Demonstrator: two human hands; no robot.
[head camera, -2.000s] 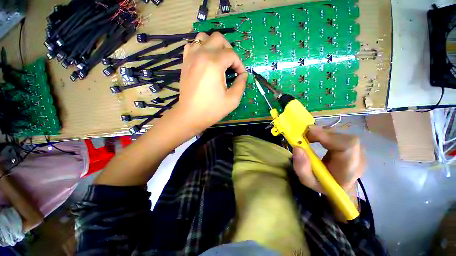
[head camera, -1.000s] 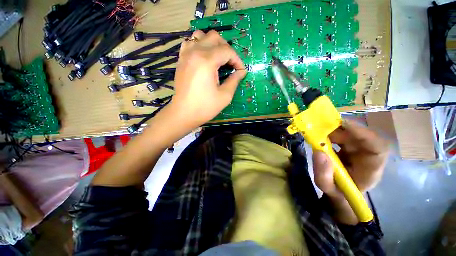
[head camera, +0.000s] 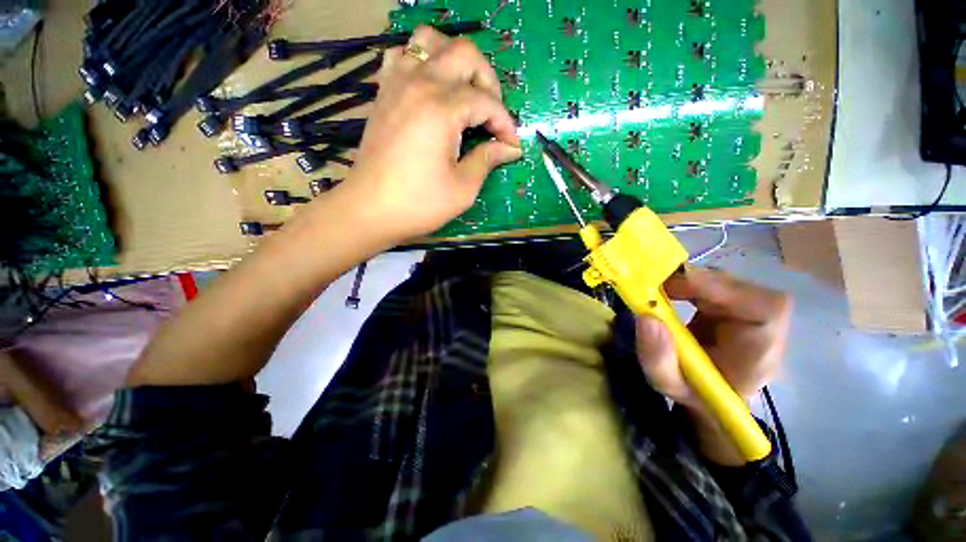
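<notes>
My right hand (head camera: 720, 333) holds the yellow soldering gun (head camera: 678, 328). Its dark soldering tip (head camera: 572, 167) and the paler feed tube (head camera: 561, 191) point at the green PCB panel (head camera: 678, 148), just right of my left fingertips. My left hand (head camera: 432, 138) rests over the panel's left edge, thumb and forefinger pinched together. A dark cable lead partly shows inside that grip; its end at the fingertips is too small to make out. Several black cable leads (head camera: 328, 90) with connectors at their outer ends extend left from the panel, partly hidden by my left hand.
A pile of loose black cables (head camera: 170, 53) lies at upper left on the cardboard (head camera: 170, 201). Another green panel with dark cables (head camera: 79, 201) is at far left. A person's arm (head camera: 37, 397) shows at lower left. A black fan (head camera: 943, 85) stands at right.
Since one second ago the soldering gun has moved left, its tip now close to my left fingertips. The view has shifted slightly, and a cable lead hanging below the bench edge shows more.
</notes>
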